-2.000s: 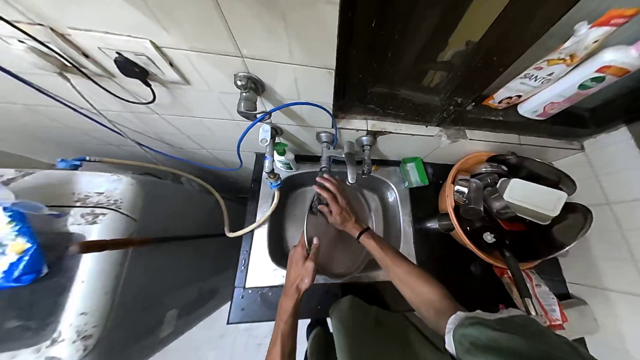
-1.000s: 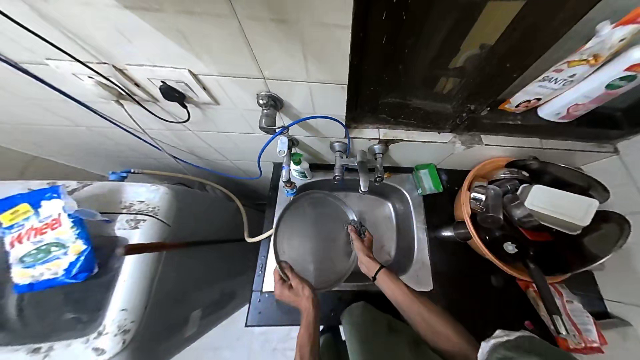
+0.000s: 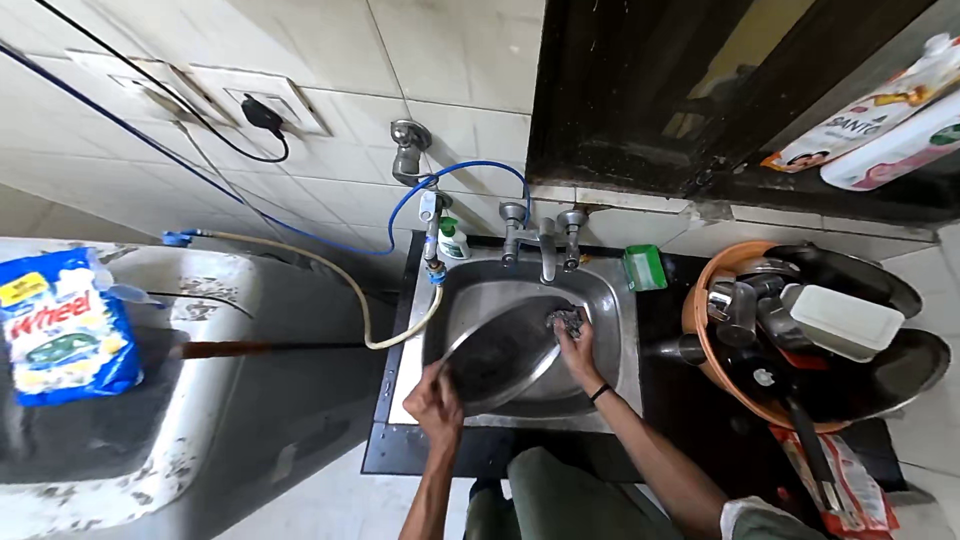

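Note:
A round dark metal plate or pan (image 3: 499, 356) is held tilted over the stainless steel sink (image 3: 622, 352). My left hand (image 3: 439, 401) grips its rim at the lower left. A crumpled metal scouring pad (image 3: 568, 322) is in my right hand (image 3: 577, 349), against the upper right edge of the plate. Behind the sink, the mixer tap (image 3: 548, 251) is fixed to the wall, its spout above the basin.
An orange tub (image 3: 701, 315) heaped with pans and steel vessels stands right of the sink. A green box (image 3: 645, 268) and a pump bottle (image 3: 453, 240) are behind it. A beige hose (image 3: 337, 276) curves at left, near a blue detergent bag (image 3: 67, 326).
The plate was turned nearly flat to view one second ago and is now tilted more edge-on. My right hand with the pad has moved from its right side to its upper right edge.

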